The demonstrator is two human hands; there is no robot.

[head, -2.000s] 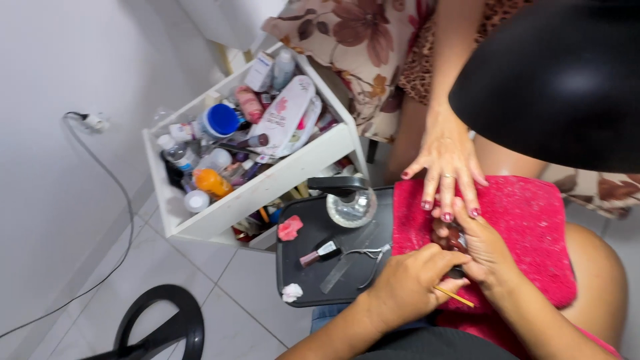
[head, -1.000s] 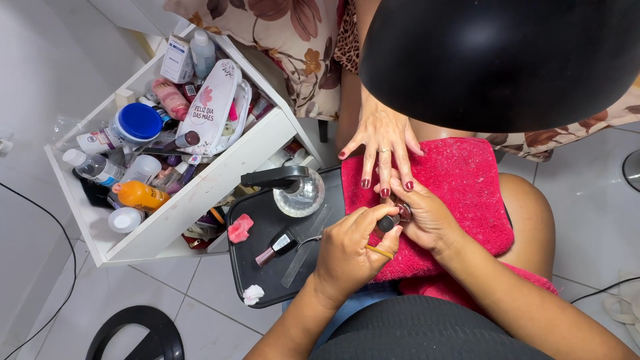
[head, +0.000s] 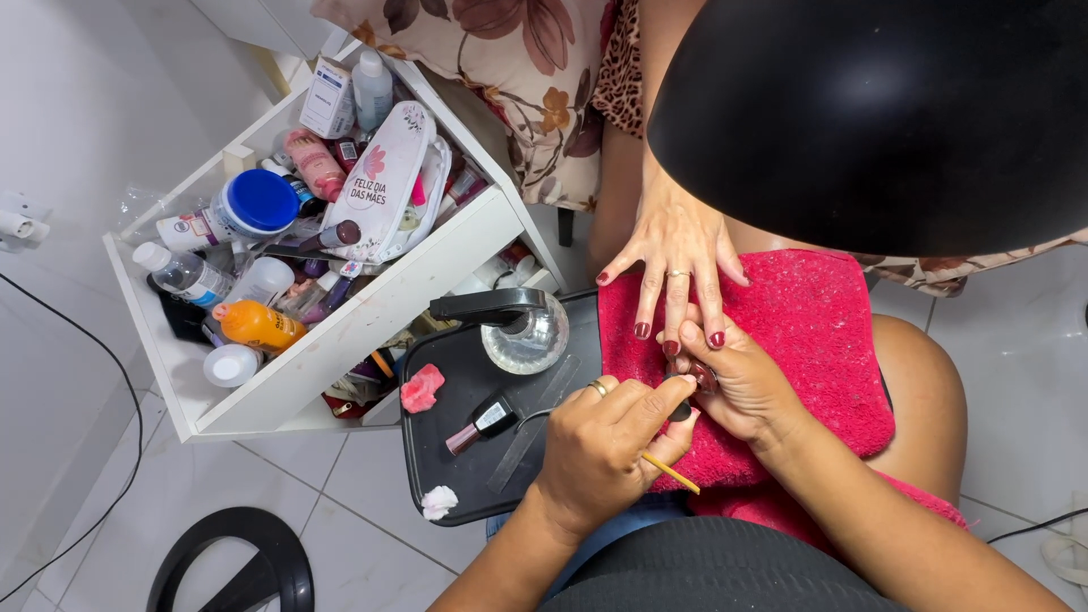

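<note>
My left hand [head: 608, 446] pinches the black cap [head: 680, 412] of a nail polish brush and also holds a thin wooden stick [head: 671, 473]. My right hand [head: 739, 387] holds a small dark red nail polish bottle [head: 704, 376], with its thumb at the fingertips of another person's hand [head: 680, 234]. That hand lies palm down, fingers spread, with dark red nails and a ring, partly over a red towel [head: 807, 340]. The cap is close beside the bottle; the brush tip cannot be made out between the fingers.
A black tray [head: 416, 484] at the left bears a clear pump bottle [head: 527, 340], a polish bottle [head: 483, 422], a clear file [head: 518, 442] and cotton pieces [head: 439, 502]. Beyond stands a white drawer [head: 365, 314] full of bottles. A black lamp shade [head: 867, 127] overhangs the upper right.
The view has shifted. My left hand now covers most of the metal tool seen on the tray two seconds ago. Both hands stay close together at the other person's fingertips.
</note>
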